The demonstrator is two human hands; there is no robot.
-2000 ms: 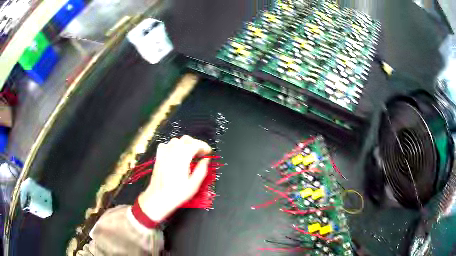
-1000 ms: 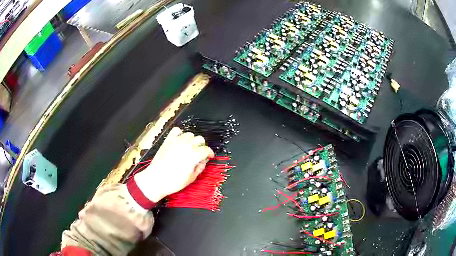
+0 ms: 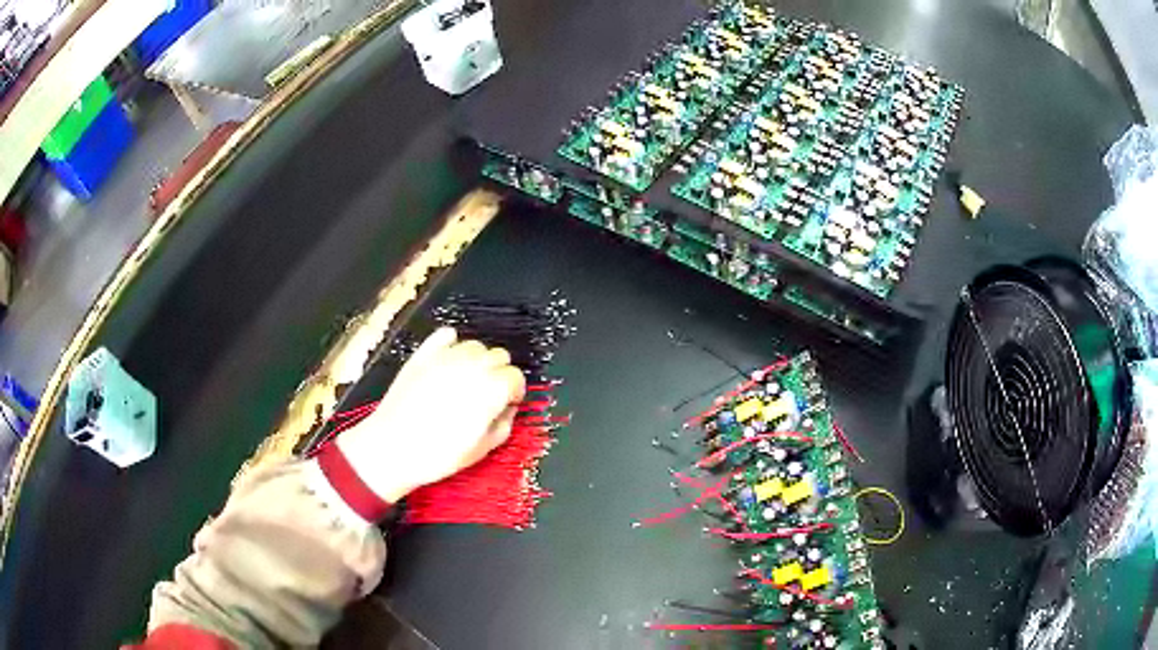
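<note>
My left hand (image 3: pixel 438 406) is bare, with a red cuff at the wrist. It rests on the upper part of the pile of red lead wires (image 3: pixel 489 489), fingers curled downward. The fingertips are hidden, so I cannot tell if they hold a wire. Black lead wires (image 3: pixel 508 320) lie just beyond the hand. A green circuit board strip (image 3: pixel 794 508) with yellow blocks lies to the right, with red and black wires sticking out of its left side. Its near end is cut off by the bottom edge. My right hand is not in view.
Stacked board panels (image 3: pixel 813 152) stand at the back. A round black fan (image 3: pixel 1026 400) stands at right, beside clear plastic bags (image 3: pixel 1130 216). A yellow ring (image 3: pixel 880 517) lies by the strip. White plastic boxes (image 3: pixel 455 48) sit on the belt (image 3: pixel 241 273) at left.
The view has steadied and shifted slightly. My left hand stays over the top of the red pile, its fingers curled a little differently. The board strip has not visibly changed.
</note>
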